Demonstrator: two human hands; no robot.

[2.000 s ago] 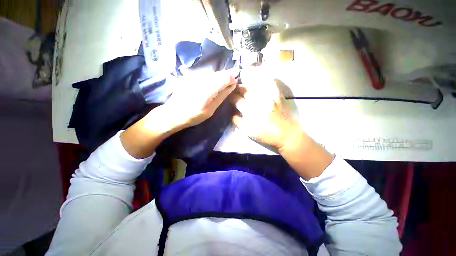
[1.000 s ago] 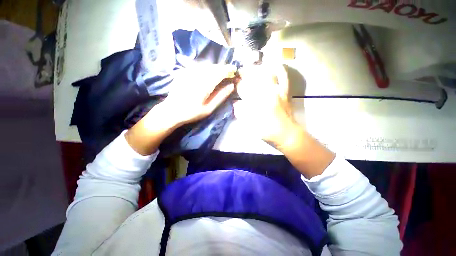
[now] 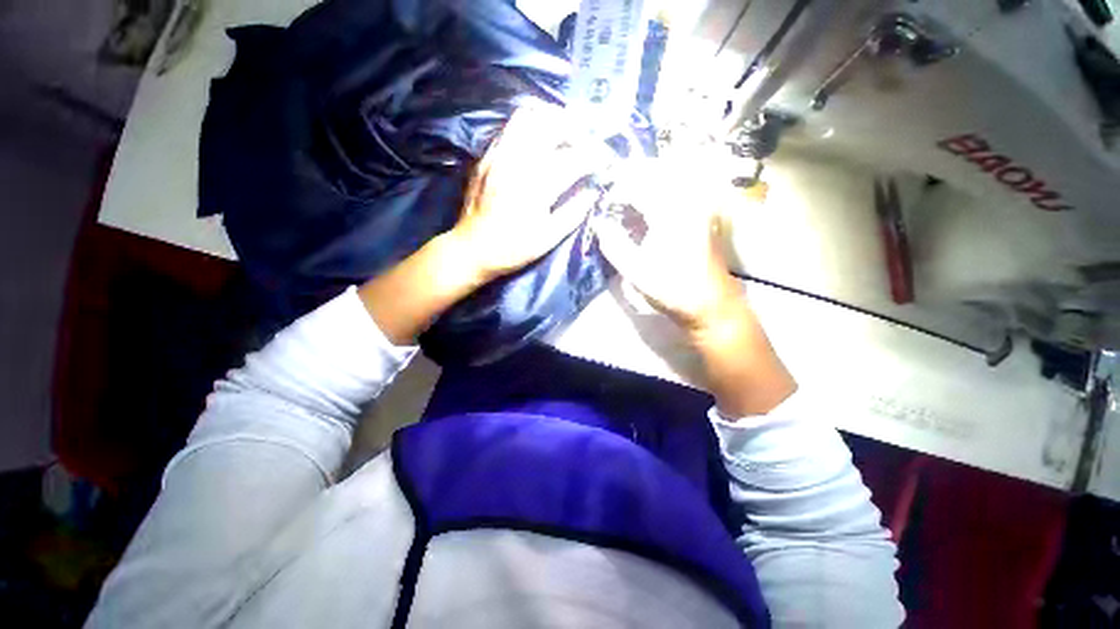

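Observation:
A navy garment with shiny, wrinkled fabric lies bunched left of the needle area of the white sewing machine. My left hand grips the cloth at its right part. My right hand is close beside it, fingertips at the same cloth; glare washes out the fingers, so its hold is unclear. The presser foot and needle are lost in the glare. A white label strip with blue print hangs above the cloth.
Red-handled snips lie on the bed under the machine arm. A thin dark rod with a hooked end runs right of my right hand. A purple apron covers my lap. Dark red material shows below the table edge.
The view has turned and shifted, so the machine shows tilted and more to the right. The garment bundle shows larger and higher, with more shiny folds around my left hand.

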